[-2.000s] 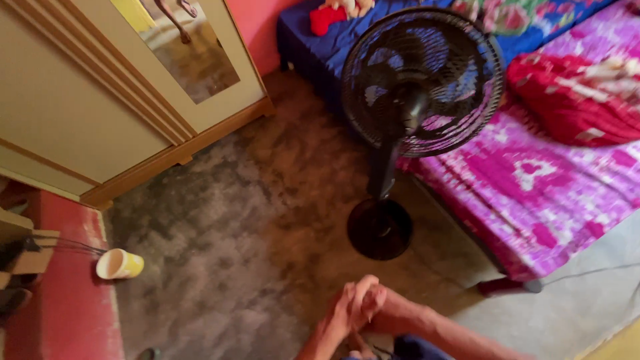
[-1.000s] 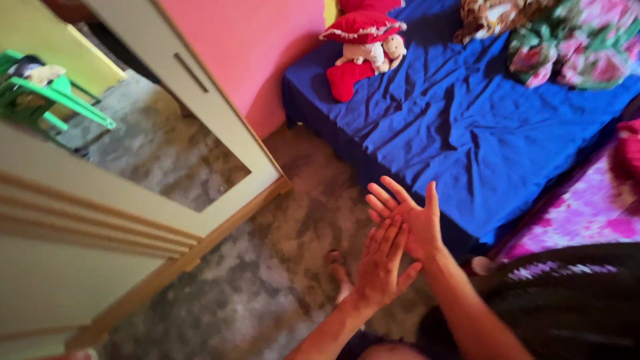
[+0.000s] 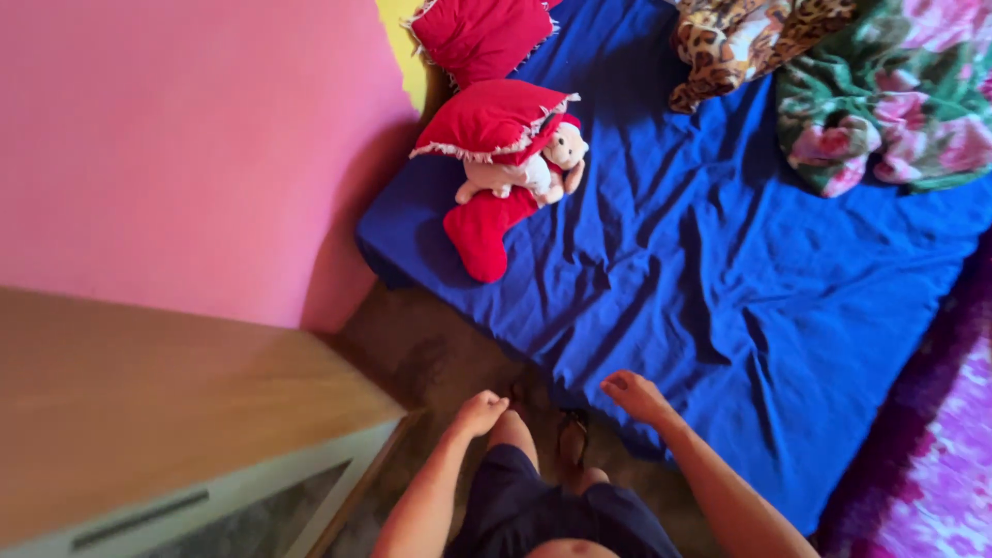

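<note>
My left hand [image 3: 480,412] hangs low over the floor by my knee, its fingers curled with nothing seen in them. Over the near edge of the bed's blue sheet [image 3: 690,310] is my right hand [image 3: 637,395], loosely curled and holding nothing visible. Towards the bed's far left corner lie a red stocking-shaped cushion [image 3: 482,240] and a pale plush toy [image 3: 566,147]. A red fringed pillow [image 3: 492,120] rests on the toy, and another red pillow [image 3: 492,35] is behind it.
A leopard-print cloth [image 3: 721,58] and a green and pink floral blanket [image 3: 891,116] lie on the bed's far side. A pink wall [image 3: 186,155] and a wooden wardrobe [image 3: 170,418] stand at the left. A purple patterned bedcover [image 3: 938,465] borders the right side, and dark floor [image 3: 411,341] shows between.
My hands, together one second ago, have moved apart and their fingers have curled. The view has shifted closer to the blue bed; the fan seen two seconds ago is out of view.
</note>
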